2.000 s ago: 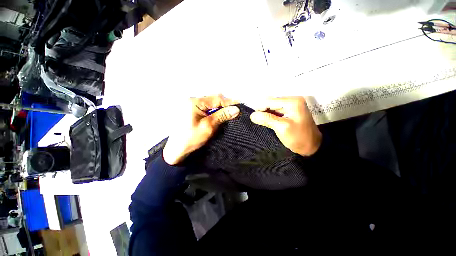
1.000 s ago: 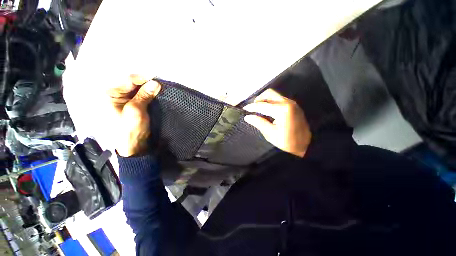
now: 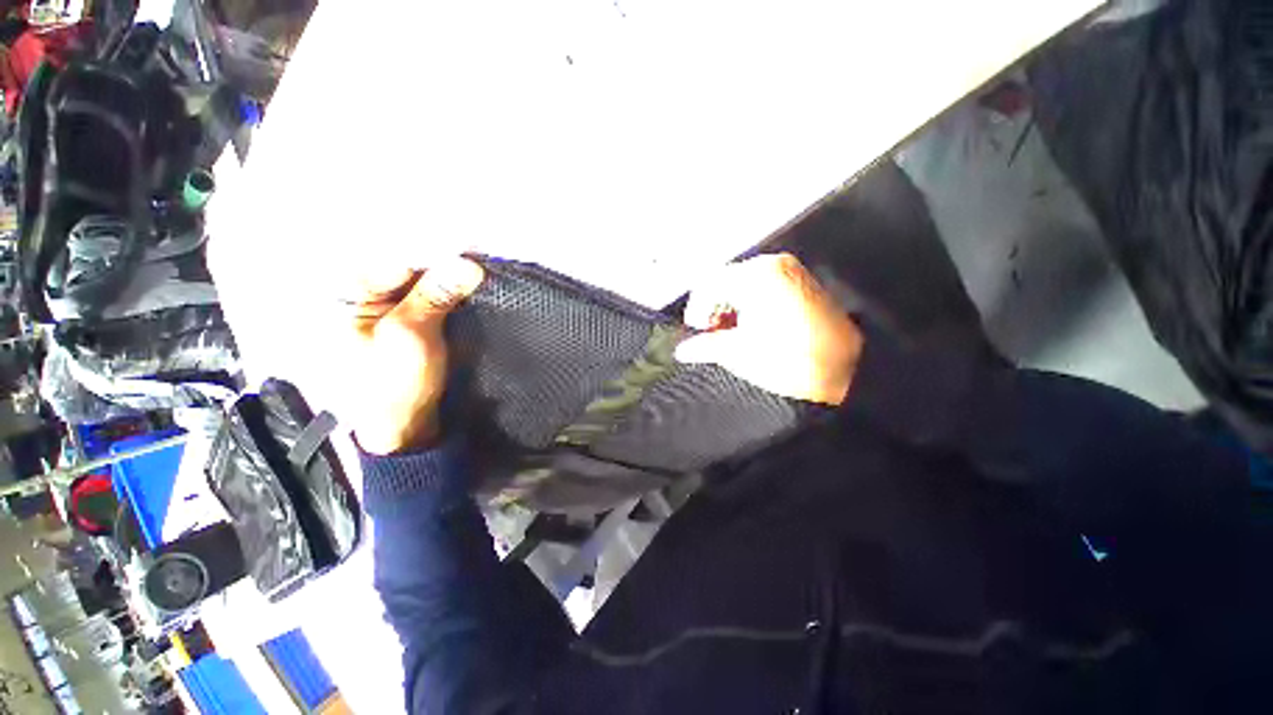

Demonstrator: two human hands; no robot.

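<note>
The black mesh-faced back panel [image 3: 559,356] is held up over the front edge of the white table, its top rim running from hand to hand. A camouflage band [image 3: 624,387] crosses it between the hands. My left hand [image 3: 408,356] pinches the rim's upper left corner between thumb and fingers. My right hand [image 3: 775,331] grips the rim just right of the camouflage band; a small reddish thing shows at its fingers, too small to name. The lower part of the panel hangs in front of my dark clothing.
The white table [image 3: 586,140] spreads ahead, its front edge slanting up right. At left are a black bag [image 3: 279,482], a round black device [image 3: 177,578], blue bins [image 3: 151,489] and piled black bags [image 3: 98,154]. Dark fabric [image 3: 1173,182] hangs at right.
The view has swung left since the earliest frame, so the machine parts are out of view. The panel is spread wider, showing the camouflage band. My right hand has closed over the rim near the band.
</note>
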